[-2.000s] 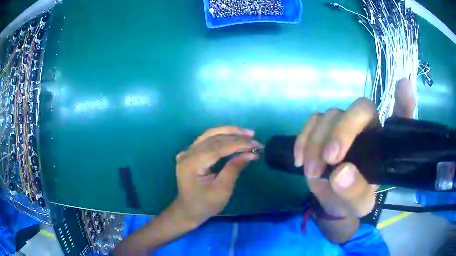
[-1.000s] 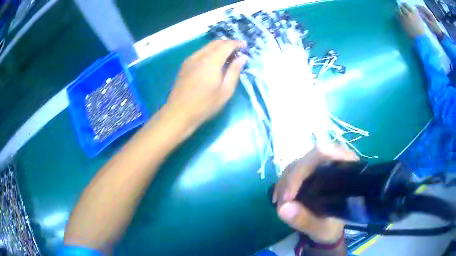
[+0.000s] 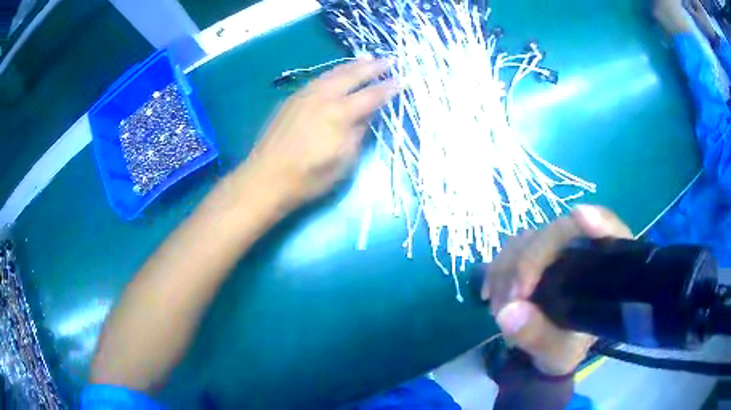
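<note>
The pile of white-lead parts (image 3: pixel 457 136) lies on the green bench top, dark heads at the far end. My left hand (image 3: pixel 329 132), slightly blurred, is at the pile's left edge with its fingertips at the cables. A single white lead with a dark head (image 3: pixel 282 78) sticks out left beyond my fingers; whether I grip it cannot be told. My right hand (image 3: pixel 545 296) is closed around the black electric screwdriver (image 3: pixel 633 292), below the pile's near end. The screwdriver's front end is dark and blurred, and its bit cannot be made out.
A blue screw bin (image 3: pixel 207 136) full of silver screws stands at the left, by the pale metal edge (image 3: pixel 256 28). Wired parts (image 3: pixel 20 336) lie at the lower left. Another person's blue sleeve (image 3: pixel 705 104) and hand are at the upper right. The screwdriver's cord runs off right.
Since the first frame, the view has turned towards the pile and my left hand has reached it. Since the second, a single lead shows left of my fingers. My right hand still holds the screwdriver.
</note>
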